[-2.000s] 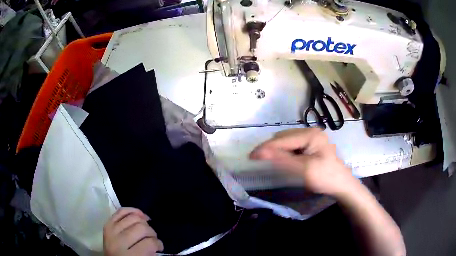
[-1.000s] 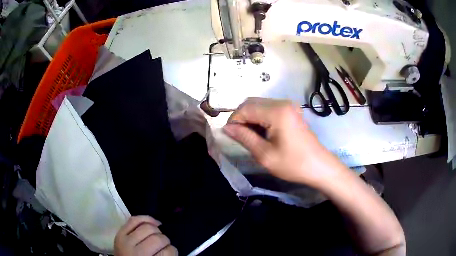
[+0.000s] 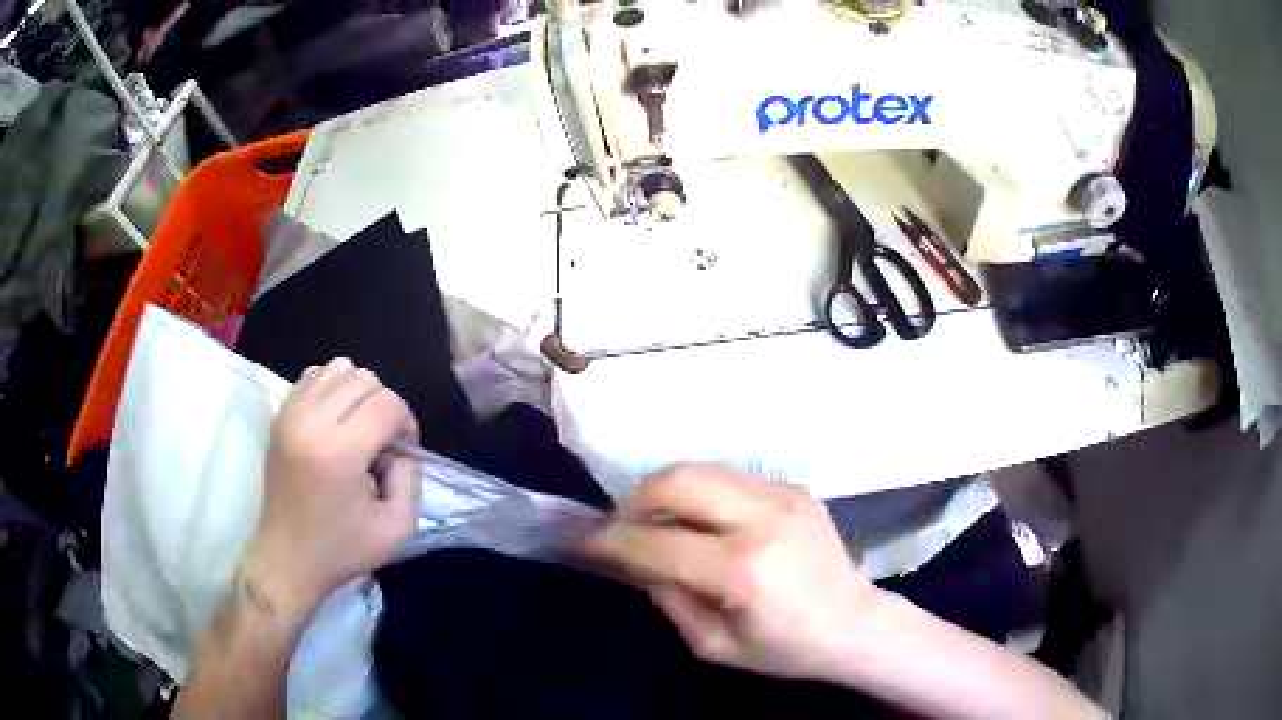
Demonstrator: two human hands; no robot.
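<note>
My left hand is closed on the end of a thin, pale greyish strip of lining. My right hand pinches the strip's other end, slightly blurred. The strip is stretched between the hands, above dark fabric panels with pointed corners. A stiff white pattern sheet with a stitched or drawn edge line lies to the left, partly behind my left hand and forearm. More black cloth hangs below the hands over the lap.
An orange perforated basket is at the left. The white protex sewing machine stands on the white table. Black shears, a slim red and black tool and a flat black rectangle lie beneath and beside its arm.
My left hand has moved up from the lower edge of the panels and now grips the strip. My right hand has moved down to the strip's other end. The strip is lifted and stretched.
</note>
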